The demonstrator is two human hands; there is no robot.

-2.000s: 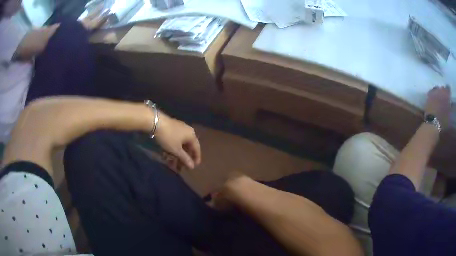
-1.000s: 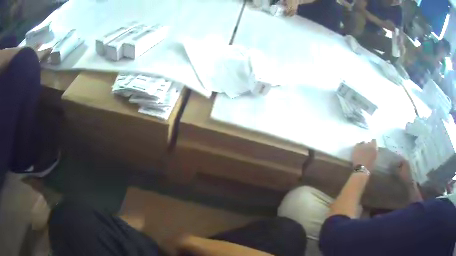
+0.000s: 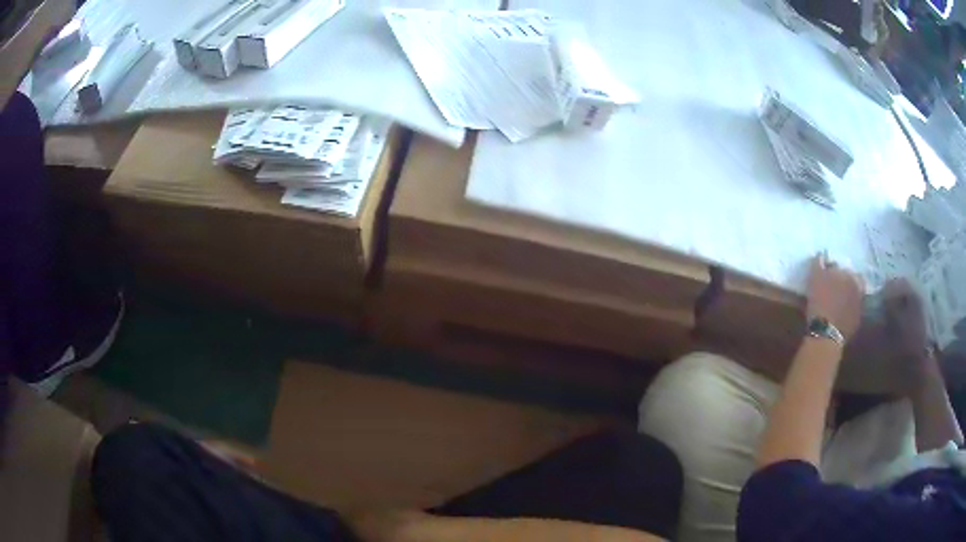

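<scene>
My right forearm crosses the bottom edge, and my right hand [image 3: 383, 523] is mostly cut off there; its fingers cannot be made out. My left hand is not in view. Nearest in front, a loose pile of folded leaflets [image 3: 307, 154] lies on a brown carton's top edge. Larger unfolded leaflets [image 3: 482, 74] lie fanned on the white board, with a small product box [image 3: 589, 106] at their right side.
Several narrow boxes [image 3: 286, 30] lie at the upper left. Another small box [image 3: 807, 132] rests by folded leaflets on the right. Brown cartons [image 3: 254, 238] support the white boards [image 3: 636, 175]. Another person's hands [image 3: 837, 286] are at the right edge; another person is at left. Flat cardboard [image 3: 360, 423] lies on the green floor.
The view has swung toward the table and left. My left arm and hand, seen over my lap two seconds ago, are gone from view. My right forearm now shows only at the bottom edge.
</scene>
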